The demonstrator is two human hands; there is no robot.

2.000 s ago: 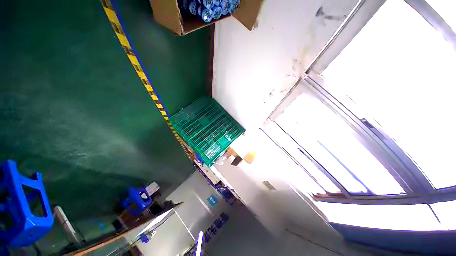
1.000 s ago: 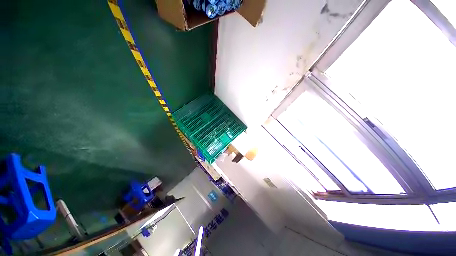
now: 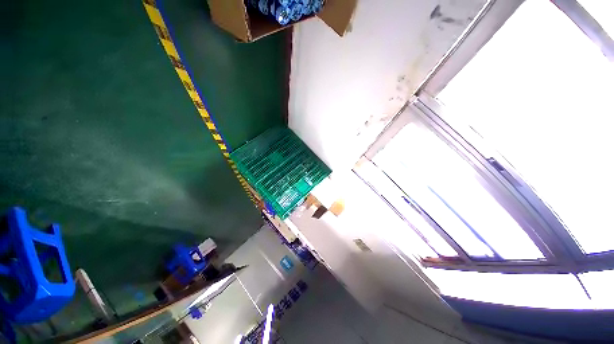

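Neither of my hands is in the picture, and no work piece shows. The view is tilted. Nearest in front are a blue plastic stool [image 3: 40, 269] at the left edge, partly cut off, and an open cardboard box [image 3: 229, 19] at the top edge, holding several blue-and-white rolls or bottles [image 3: 286, 9]. A green slatted plastic crate [image 3: 279, 168] stands by the wall near the middle.
Yellow-black tape [image 3: 182, 70] crosses the green floor [image 3: 94, 121]. A white wall [image 3: 336, 80] and bright windows [image 3: 464, 181] fill the right side. A bench edge [image 3: 128, 324] shows at lower left, with a second blue stool [image 3: 186, 262] beyond. A light strip [image 3: 268, 324] shows at the bottom.
Over the two seconds the view has shifted slightly, and the cardboard box sits a little higher in the picture. No object has visibly moved on its own.
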